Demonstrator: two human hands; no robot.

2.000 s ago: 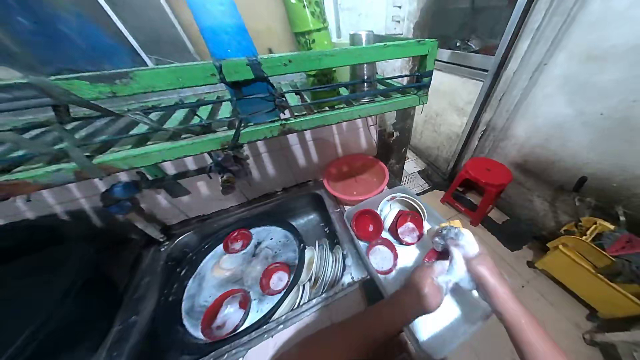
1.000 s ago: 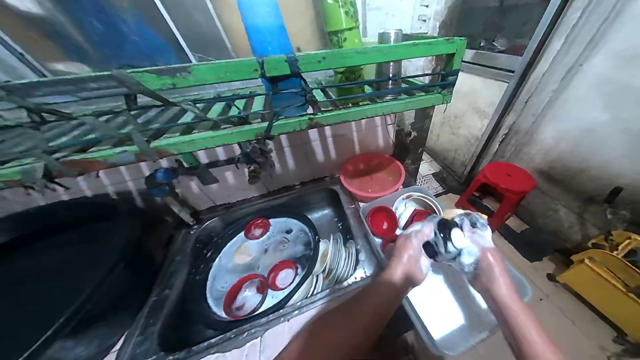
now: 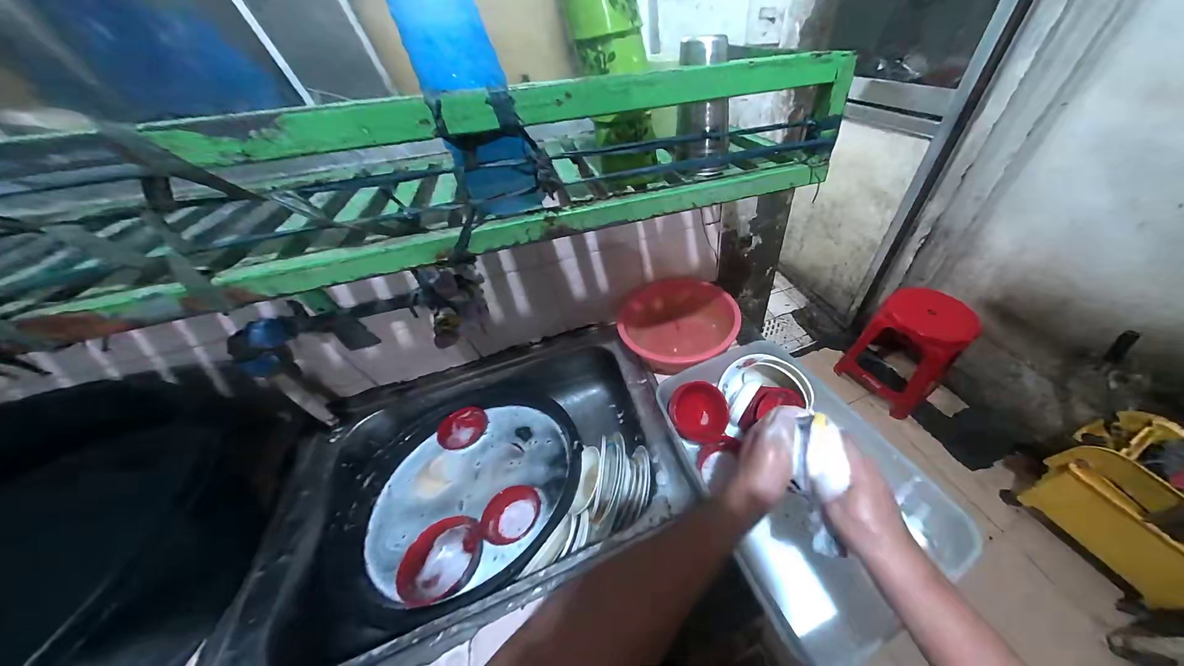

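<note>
My left hand [image 3: 766, 461] and my right hand [image 3: 858, 490] are together over a translucent plastic tub [image 3: 837, 592], both closed on a soapy item with white foam or cloth about it; its kind is too blurred to tell. Red bowls [image 3: 699, 412] and a round metal dish [image 3: 773, 361] lie at the tub's back end, just beyond my left hand. To the left, a black basin [image 3: 566, 435] of sudsy water holds several red bowls [image 3: 440, 560]. White plates [image 3: 610, 486] stand on edge between the basin and the sink's right wall.
A black sink [image 3: 592, 393] surrounds the basin. Behind it are a pink-red basin [image 3: 678, 324] and a tap [image 3: 268, 347], below a green wooden rack [image 3: 555, 217] bearing a metal cylinder [image 3: 703, 106]. A red stool [image 3: 911, 338] and a yellow container [image 3: 1101, 518] stand on the floor at right.
One second ago a dark, rounded, foamy object showed between my hands; now my hands are closer together and mostly cover what they hold. The bowls in the basin look unmoved.
</note>
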